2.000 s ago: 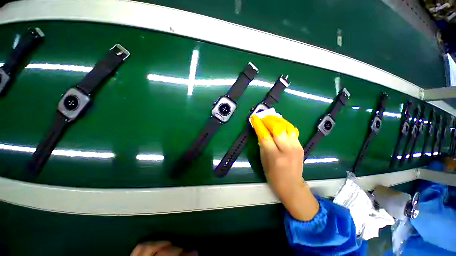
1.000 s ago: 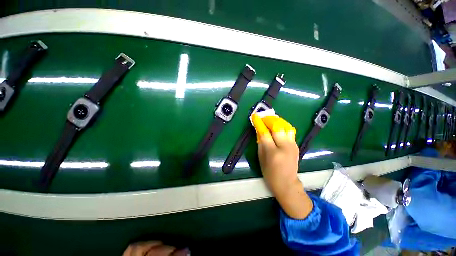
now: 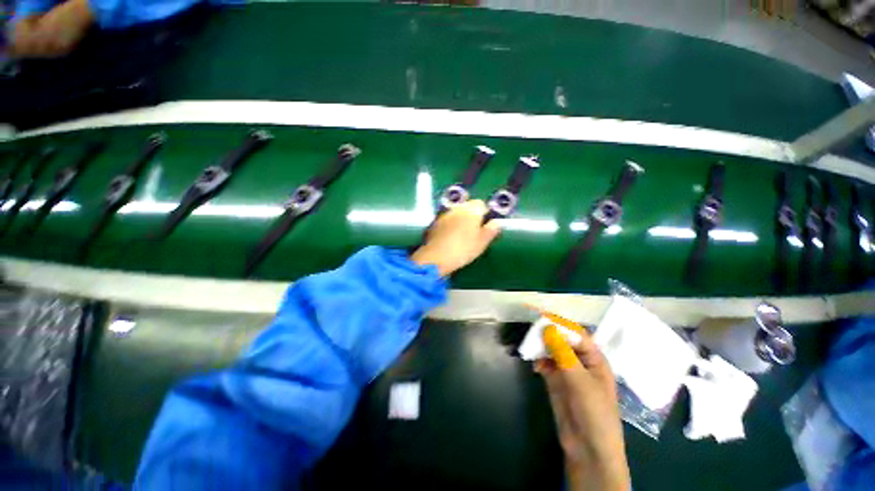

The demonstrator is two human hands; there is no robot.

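My left hand (image 3: pixel 456 235), bare with a blue sleeve, reaches over the green belt (image 3: pixel 384 251). Its fingers lie at the lower parts of two neighbouring smartwatches, one to the left (image 3: pixel 454 197) and one to the right (image 3: pixel 504 201); they hide the lower straps, and whether they grip one is unclear. My right hand (image 3: pixel 580 384), with yellow-orange finger cots, is off the belt above the bench and holds a white wipe (image 3: pixel 539 339) in its fingertips. More smartwatches (image 3: pixel 606 212) lie back up along the belt.
A small white pad (image 3: pixel 405 400) lies on the dark bench. A plastic bag of white wipes (image 3: pixel 641 350) and a whitish bottle with a shiny top (image 3: pixel 734 343) stand right. A film-covered tray (image 3: pixel 38 360) is left. Another person's hand (image 3: pixel 53 31) shows top left; a blue sleeve (image 3: pixel 852 393) is right.
My right hand has left the watch and moved back over the bench with the wipe. My left hand has come forward onto the belt. The view has shifted, showing more watches at left.
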